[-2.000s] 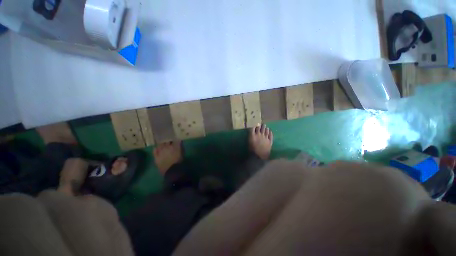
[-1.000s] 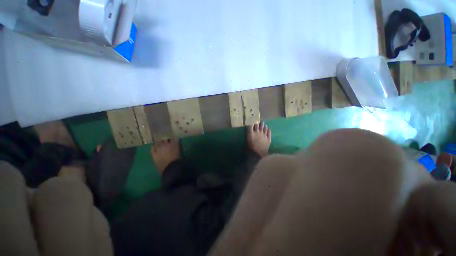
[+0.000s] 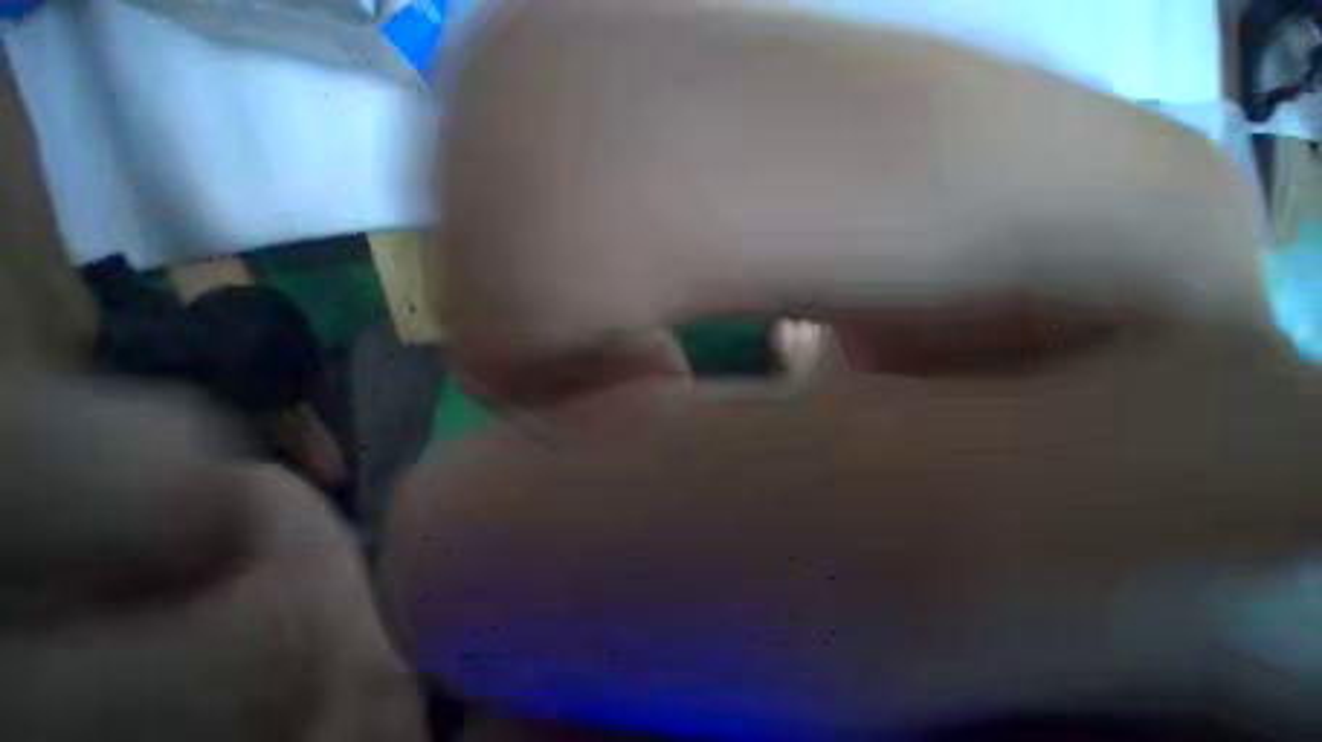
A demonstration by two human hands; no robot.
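My right hand [image 3: 855, 189] is very close to the camera and badly blurred. Its large fingers cover the middle and right of the view, with a small gap between them. My left hand [image 3: 174, 580] is also close and blurred, cut off by the left and bottom edges. Whether either hand holds anything cannot be told. A blue carton corner [image 3: 416, 32] shows at the top on the white foam sheet [image 3: 261, 160]. Most of the table is hidden behind my right hand.
A black cable bundle [image 3: 1279, 58] is cut off at the top right. Wooden pallet slats [image 3: 406, 287] show under the sheet's edge. Toes [image 3: 797, 345] show through the gap between my fingers. Dark clothing [image 3: 247, 348] is at the left, over green floor.
My right hand has moved up and spread across the view, now hiding the clear tank and most of the table. My left hand fills more of the left side. The view has shifted slightly.
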